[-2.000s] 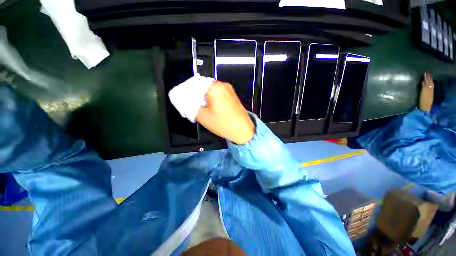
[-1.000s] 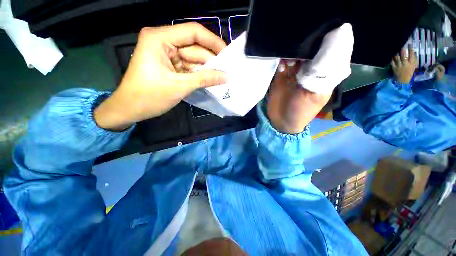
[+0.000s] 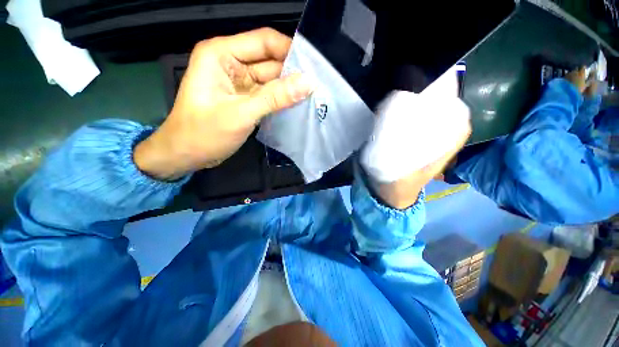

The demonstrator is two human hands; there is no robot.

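Note:
My left hand (image 3: 224, 101) pinches the white protective bag (image 3: 326, 122), which has a small printed mark. A glossy black LCD screen module (image 3: 407, 41) is held tilted above the tray, its lower left corner at the bag; how far it sits inside is hard to tell. My right hand (image 3: 414, 156) is under the screen's lower edge, largely hidden by the white wiping cloth (image 3: 414, 129). The right fingertips are hidden. The black packing tray (image 3: 227, 173) lies below, mostly covered by hands, bag and screen.
Loose white bags (image 3: 58, 57) lie on the green bench at the upper left. Black stacked trays (image 3: 156, 20) stand along the far side. Another person in a blue smock (image 3: 543, 156) works at the right. Cardboard boxes (image 3: 529, 271) are on the floor at the lower right.
Since two seconds ago, the left hand came in with the bag and a screen was lifted. Over the last second, the screen tilted and the cloth hand moved slightly lower, with the cloth spread wider.

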